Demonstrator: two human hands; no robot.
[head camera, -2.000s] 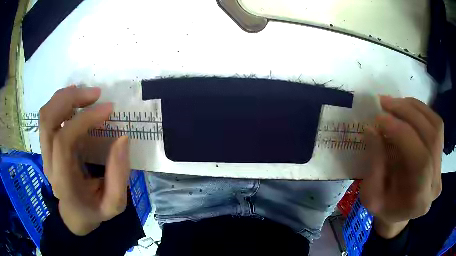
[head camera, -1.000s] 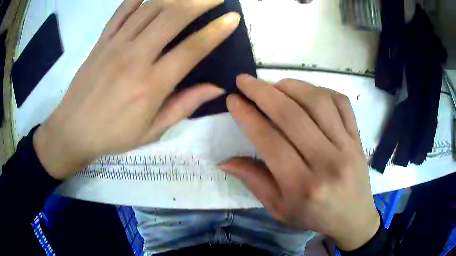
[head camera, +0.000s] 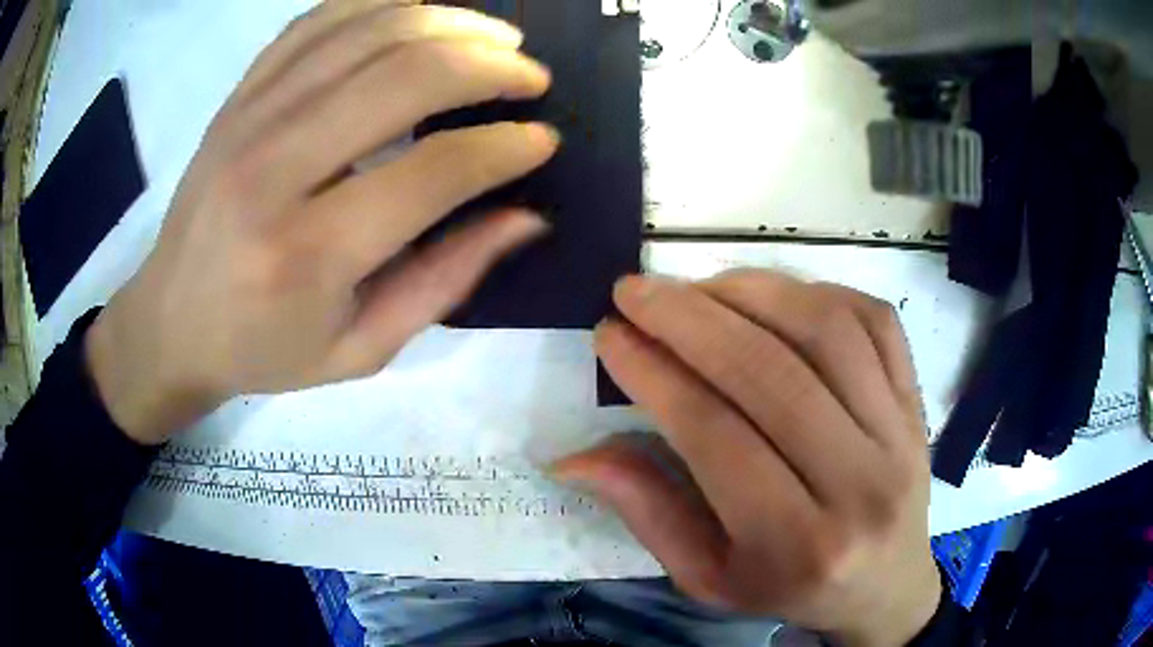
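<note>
A dark fabric panel (head camera: 575, 215) lies on the machine bed and table at top centre, its right edge straight. The end of a dark fabric strip (head camera: 612, 384) sticks out below its lower right corner. My left hand (head camera: 329, 215) lies over the panel's left part with fingers spread, fingertips on the cloth. My right hand (head camera: 771, 442) has its index and middle fingertips on the strip and panel edge at the lower right corner, its thumb apart. The needle area is at the top edge, and the presser foot is barely visible.
Dark cut strips (head camera: 1068, 278) hang over the table at right. A ridged metal knob (head camera: 926, 162) and round plate fittings (head camera: 762, 30) are at the top right. Another dark panel (head camera: 86, 196) lies at far left. A printed ruler (head camera: 341, 480) runs near the front edge; blue baskets (head camera: 967, 556) are below.
The panel and strip went from lying before me to the machine under both hands. Over the last second more of the panel shows, and the strip end is visible below it.
</note>
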